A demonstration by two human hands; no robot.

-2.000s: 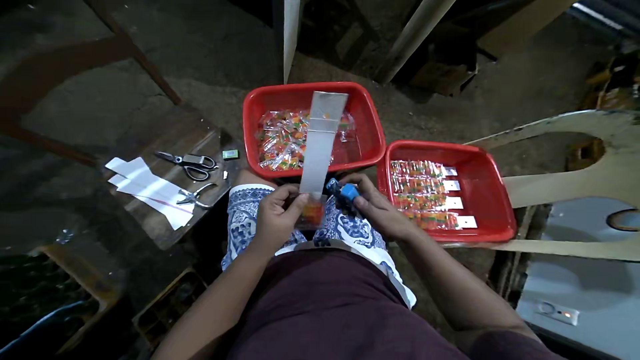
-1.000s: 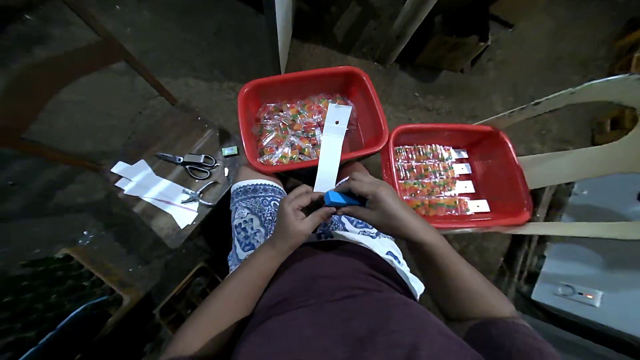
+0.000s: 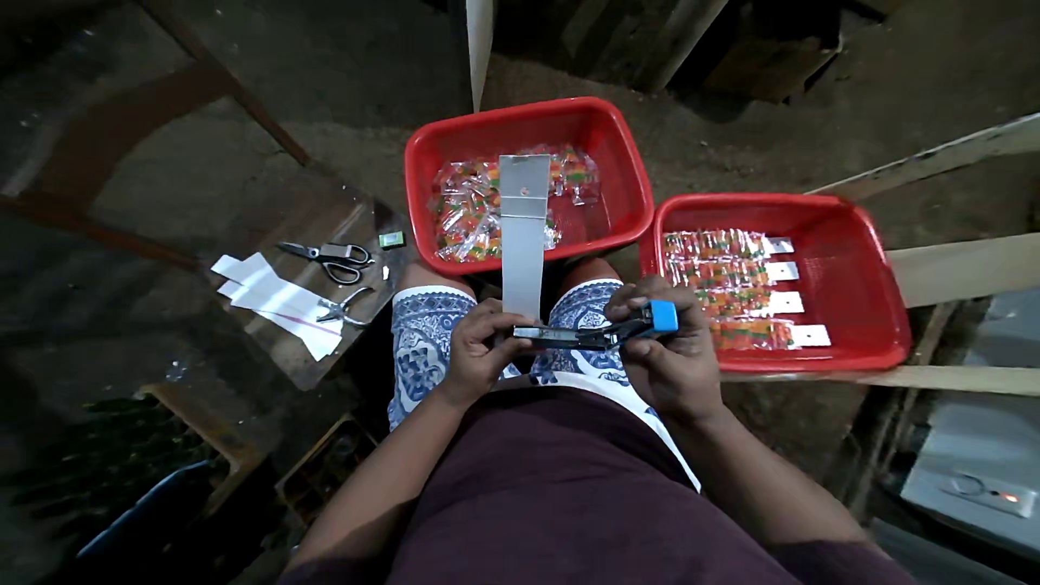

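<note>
A long white card strip (image 3: 522, 244) stands up from my left hand (image 3: 486, 349), whose fingers pinch its lower end. My right hand (image 3: 673, 349) grips a stapler with a blue end (image 3: 664, 317). The stapler's jaw end reaches left to the strip's base and my left fingertips. Behind the strip, a red plastic basin (image 3: 626, 195) holds loose clear packets of colourful sweets (image 3: 467, 215). To the right, a second red basin (image 3: 869, 325) contains several rows of sweet packets (image 3: 727, 301) fixed to white card strips.
On a small wooden table (image 3: 305, 370) at left lie white card strips (image 3: 280, 305), scissors (image 3: 329, 256), pliers (image 3: 345, 309) and a small green box (image 3: 392, 240). A pale chair frame (image 3: 967, 268) is at right, beside a light panel (image 3: 975, 439). A cardboard box (image 3: 768, 65) stands at the back.
The stapler has turned from mostly covered by my fingers to lying crosswise in plain sight, its blue end in my right hand. Both hands remain above my lap.
</note>
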